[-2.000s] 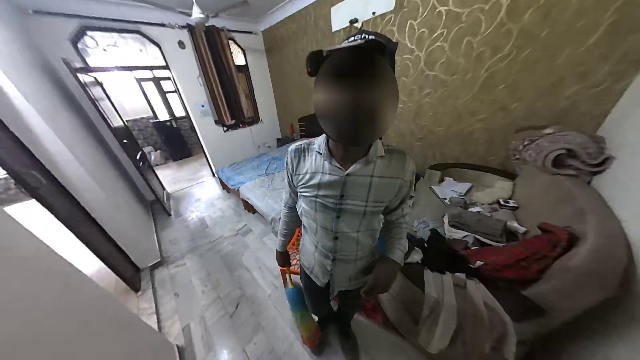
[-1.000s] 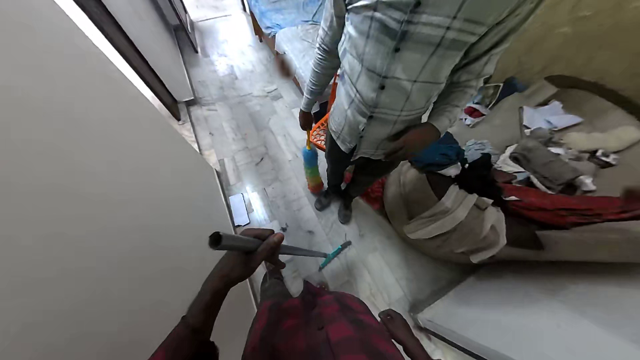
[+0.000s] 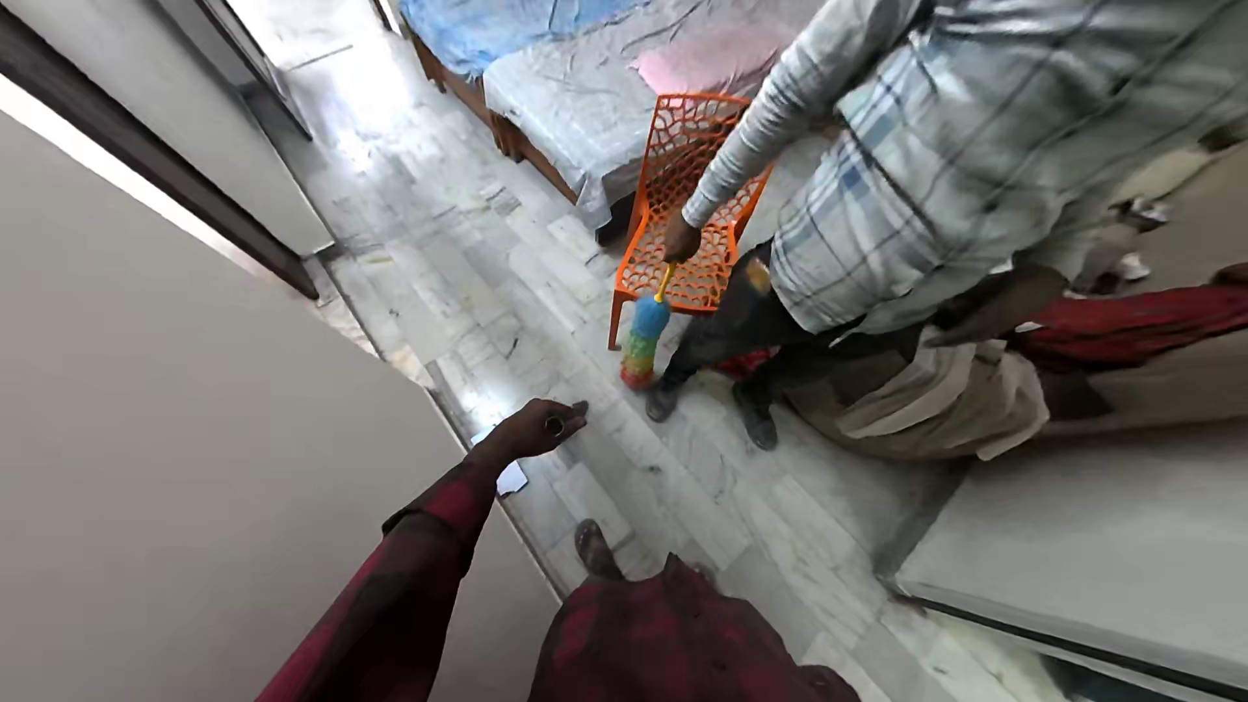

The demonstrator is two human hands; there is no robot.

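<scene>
My left hand [image 3: 541, 429] is closed around a pole [image 3: 554, 425], seen almost end-on as a dark ring between the fingers. The rest of the pole is hidden beneath the hand. Of my right side only a dark bit, perhaps the sleeve, shows at the bottom edge; the hand cannot be made out. Ahead of me a person in a checked shirt [image 3: 877, 214] holds a rainbow-coloured duster [image 3: 644, 341] by its yellow handle, head hanging down near a shoe. Behind the duster stands an orange plastic chair [image 3: 682, 200].
A bed with a plastic-like cover [image 3: 556, 93] stands beyond the chair. A pale wall [image 3: 214, 419] rises on my left, with a white flat piece [image 3: 511, 478] on the marble floor [image 3: 526, 283] at its foot. Cloths [image 3: 946, 400] hang over a sofa at right.
The pole, earlier seen slanting down to a teal wiper head, is now seen nearly end-on, and that head no longer shows. The orange chair has come into fuller view.
</scene>
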